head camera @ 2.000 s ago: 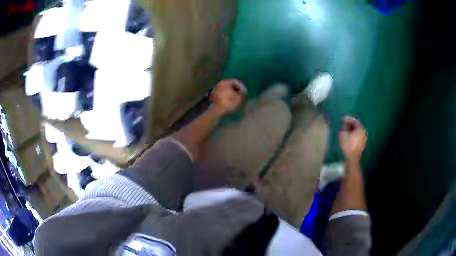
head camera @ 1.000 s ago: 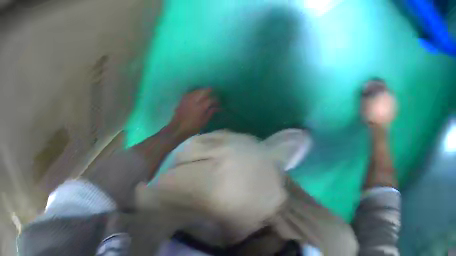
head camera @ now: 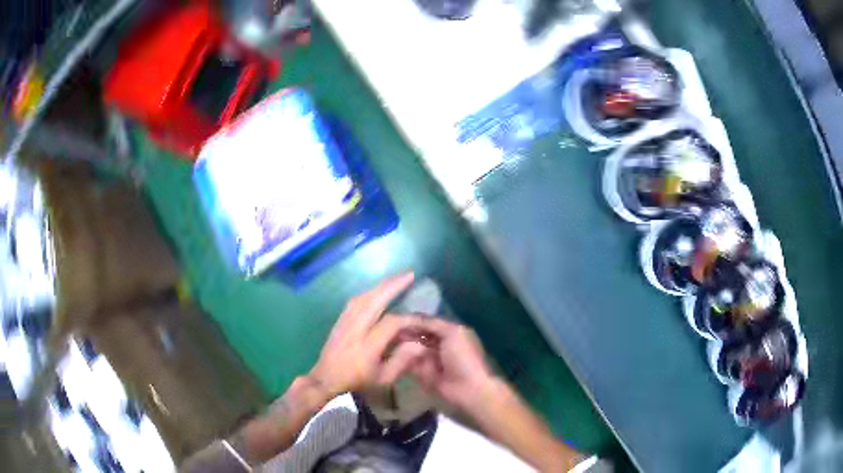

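Observation:
My left hand [head camera: 362,340] and my right hand [head camera: 458,362] meet in front of my body, beside the bench edge. Their fingers touch or overlap, and the left index finger points outward. Blur hides whether anything is between them. Several open black camera heads [head camera: 667,175] with white rims and coloured wires inside stand in a row along the right of the dark green bench [head camera: 564,268]. A white mat [head camera: 407,69] lies at the bench's far end, with blue printed sheeting [head camera: 518,120] by it.
A blue stool [head camera: 370,226] with a bright white top or load stands on the green floor [head camera: 222,319]. A red stool or crate [head camera: 166,83] is behind it. Brown cartons [head camera: 111,249] and black-and-white parts [head camera: 102,406] are at left.
My hands were apart over the floor and have come together. The view has turned from floor and cartons to the bench, the camera heads and the stools.

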